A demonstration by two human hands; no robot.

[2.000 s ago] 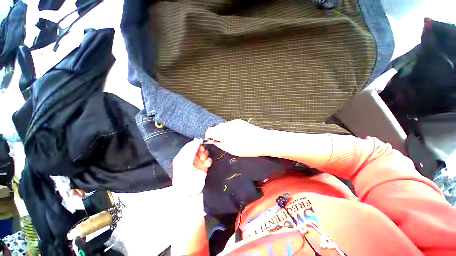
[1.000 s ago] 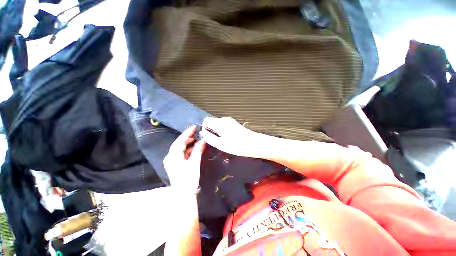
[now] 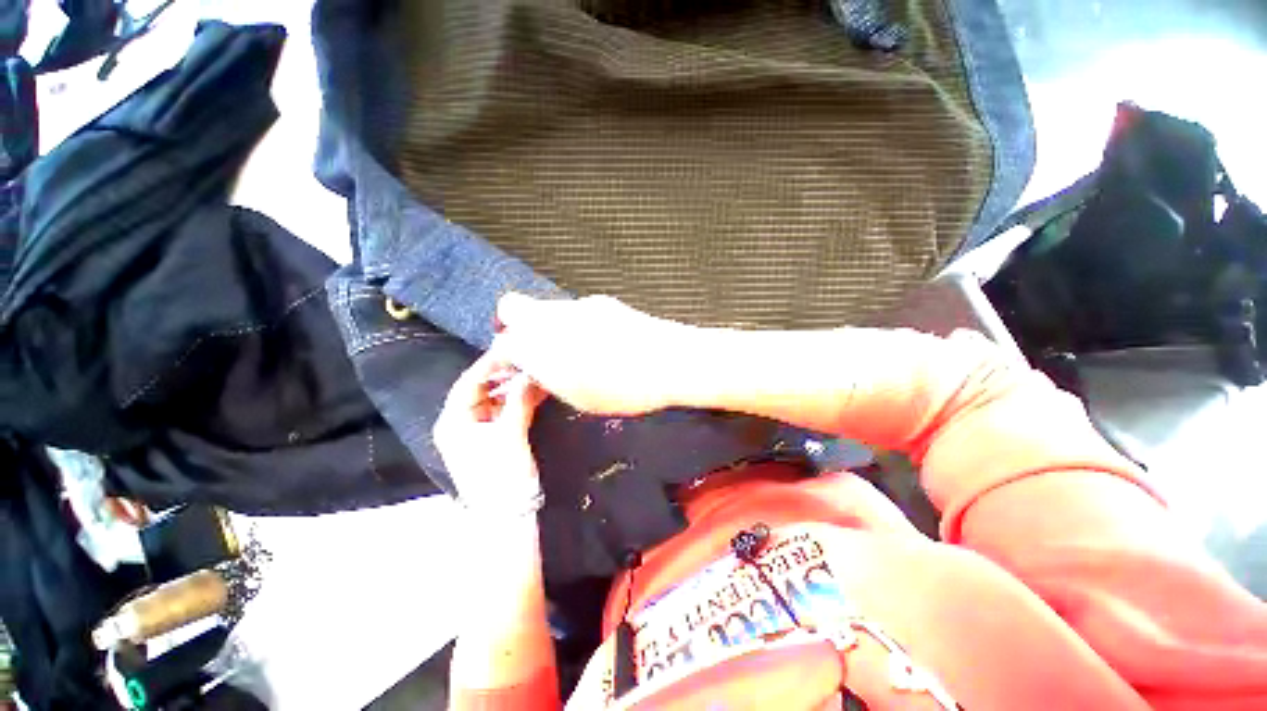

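Observation:
The denim jacket lies open before me, with its blue-grey facing (image 3: 442, 271) around a brown-olive striped lining (image 3: 695, 181). My left hand (image 3: 484, 428) is bare and pinches the jacket's front edge from below. My right hand (image 3: 577, 350) is bare and closed at the same edge, just above and right of my left fingertips, almost touching them. The fingers hide what lies between them; no needle or thread can be made out there. A yellow round button (image 3: 399, 308) shows on the denim to the left. Small pale thread bits lie on the dark cloth below.
Black garments with pale stitching (image 3: 181, 347) are heaped at left. A tan thread cone (image 3: 167, 608) and a dark spool with a green end (image 3: 136, 686) are at lower left. Dark cloth (image 3: 1139, 236) lies at right. The orange-red sweatshirt (image 3: 903, 597) is close below the hands.
The view has shifted, so the jacket and hands sit further left and higher. My right hand has turned over the edge, its fingertips now beside the facing. Both hands stay together there.

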